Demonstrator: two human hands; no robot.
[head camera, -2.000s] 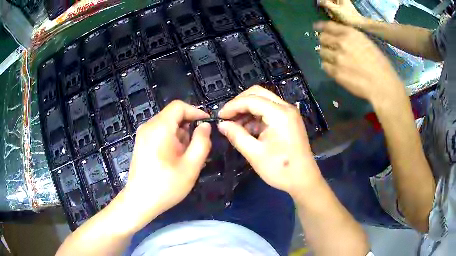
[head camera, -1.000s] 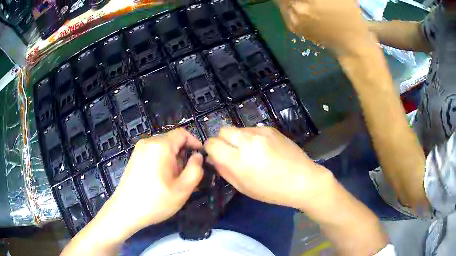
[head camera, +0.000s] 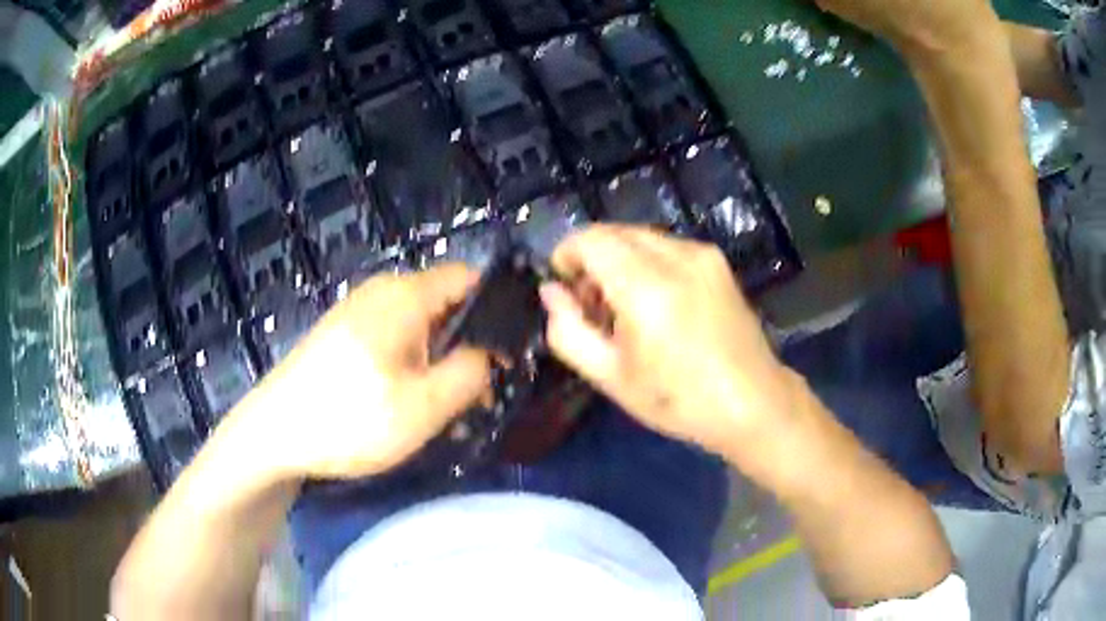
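A black plastic phone housing (head camera: 500, 313) is held up between my two hands above the near edge of the tray; it is blurred. My left hand (head camera: 388, 370) grips its left side between thumb and fingers. My right hand (head camera: 661, 334) is at its upper right end, fingertips bent together against it; whether they pinch a small part is hidden. The black blister tray (head camera: 418, 158) lies beyond and under my hands with housings in its rows. One pocket in the middle row looks plain and holds no housing.
A second worker's arm (head camera: 1001, 243) reaches in at the right. Small whitish parts (head camera: 801, 51) lie scattered on the green bench top (head camera: 776, 134), with one pale piece (head camera: 822, 206) nearer. Red-orange tape and shiny film (head camera: 67, 303) run along the left. A yellow floor line (head camera: 754, 563) shows below.
The housing, hanging down between my hands a second ago, is now raised and tilted. My right fingers have moved up and right. The second worker's arm has shifted right, uncovering more of the small parts.
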